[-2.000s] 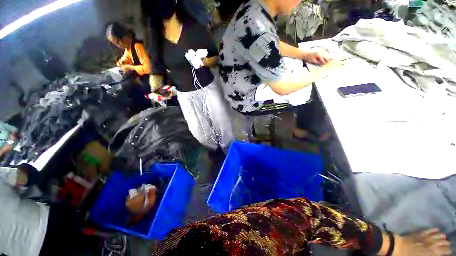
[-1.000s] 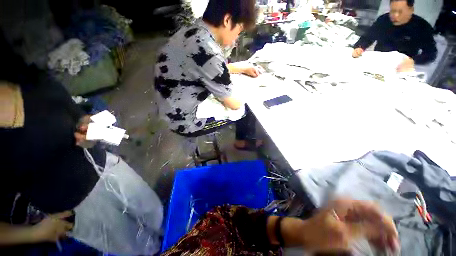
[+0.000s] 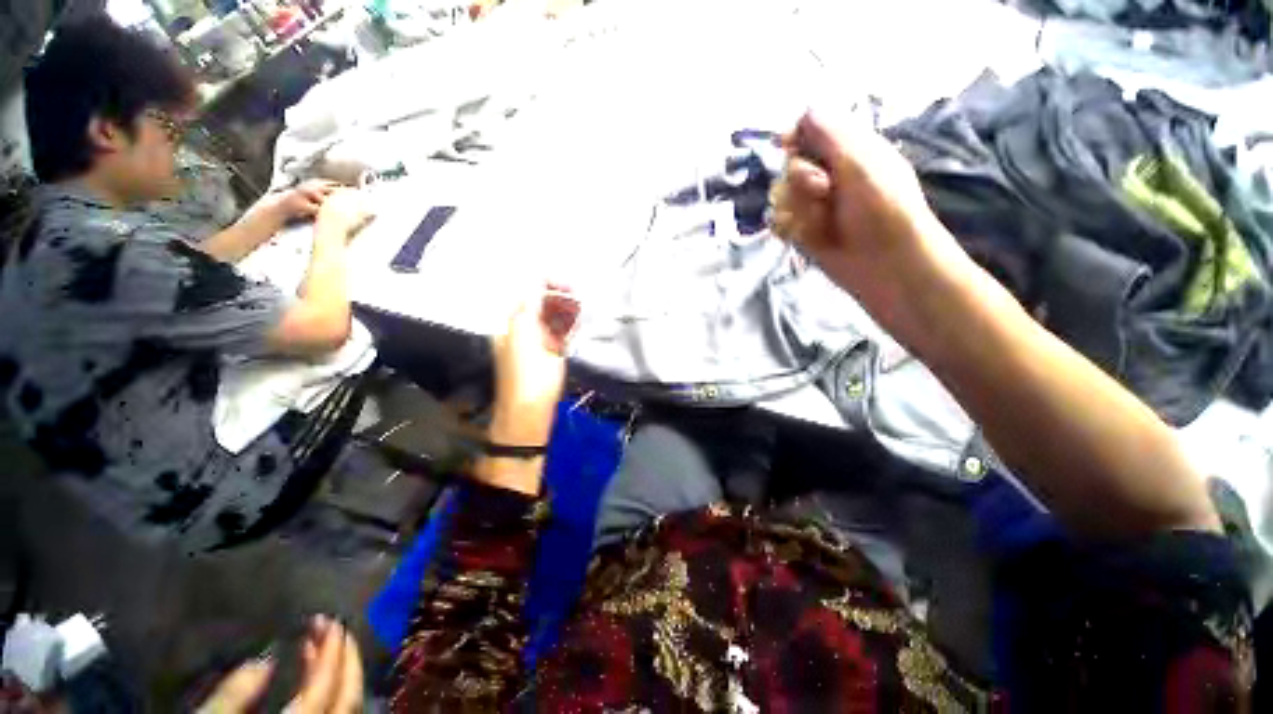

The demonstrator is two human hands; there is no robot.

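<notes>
A grey denim garment (image 3: pixel 838 349) lies at the table's near edge, with a stitched band and small brassy buttons along its lower side. My right hand (image 3: pixel 849 188) is a raised fist above the garment's far part; what it holds is hidden. My left hand (image 3: pixel 538 335) is upright at the table edge, left of the garment, with fingers curled; I cannot tell if it holds a thread or anything else. Neither hand visibly grips the garment.
A pile of dark grey garments (image 3: pixel 1061 181) with a yellow-green cloth (image 3: pixel 1194 237) lies at right. A black phone (image 3: pixel 425 239) is on the white table (image 3: pixel 489 286). A person (image 3: pixel 154 279) works at left. Another person's hand (image 3: pixel 324 672) shows at bottom left. A blue bin (image 3: pixel 579 467) is below.
The view has swung right. My left hand has gone from a blurred reach over the grey cloth to upright at the table edge. My right hand and forearm have come into view.
</notes>
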